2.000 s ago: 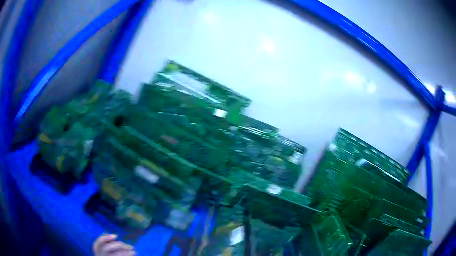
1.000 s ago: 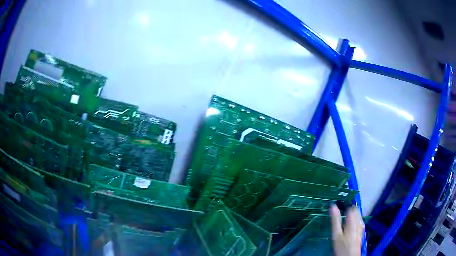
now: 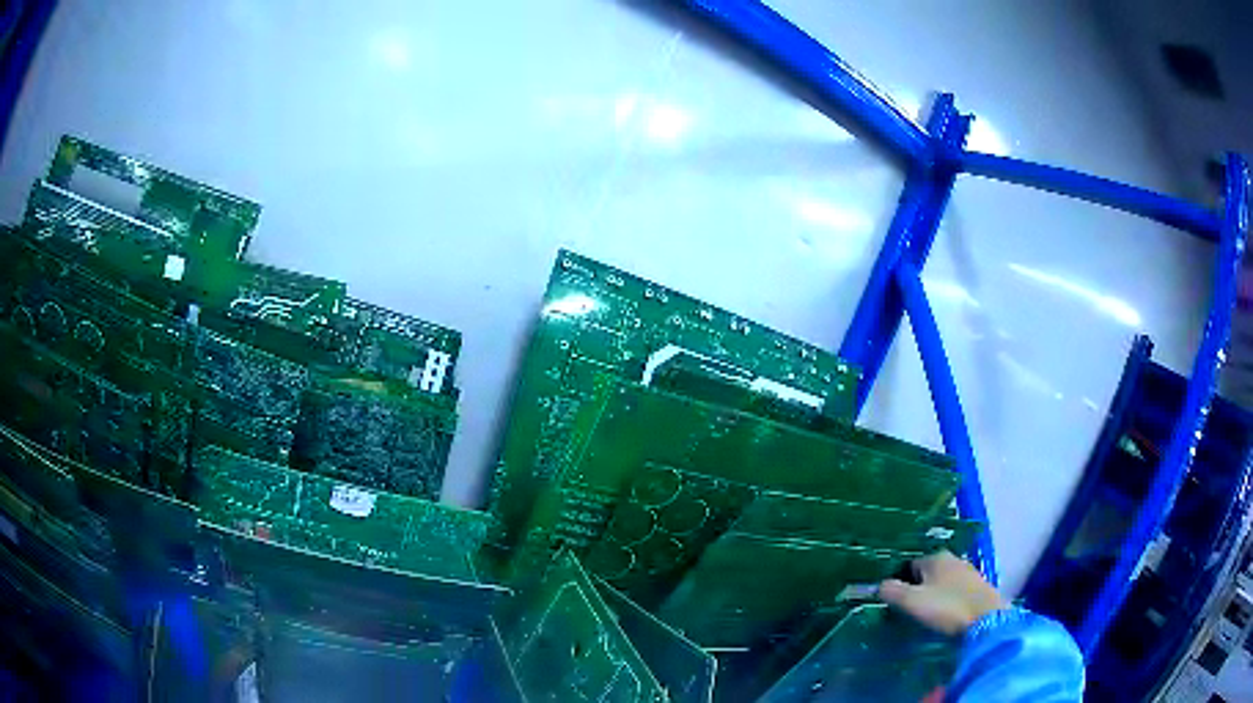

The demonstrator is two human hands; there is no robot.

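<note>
Green circuit boards (image 3: 770,563) stand on edge in a leaning row at the right. My right hand (image 3: 941,593), bare with a light blue sleeve, is at the upper right corner of these boards. Its fingers are curled over a board's edge and appear to grip it; the fingertips partly hide behind the boards. A small green board (image 3: 577,639) stands tilted at the bottom middle. More boards (image 3: 247,371) stand in rows at the left. My left hand is out of the picture.
Blue rack uprights and beams (image 3: 900,261) frame the boards at the top and right. A pale wall (image 3: 454,151) is behind them. Another dark rack (image 3: 1120,474) stands at the far right. The lower left is blurred.
The view has swung right along the rack. A hand seen low at the left is gone from there. My right hand has come over the right boards, its fingers now curled; boards there have shifted.
</note>
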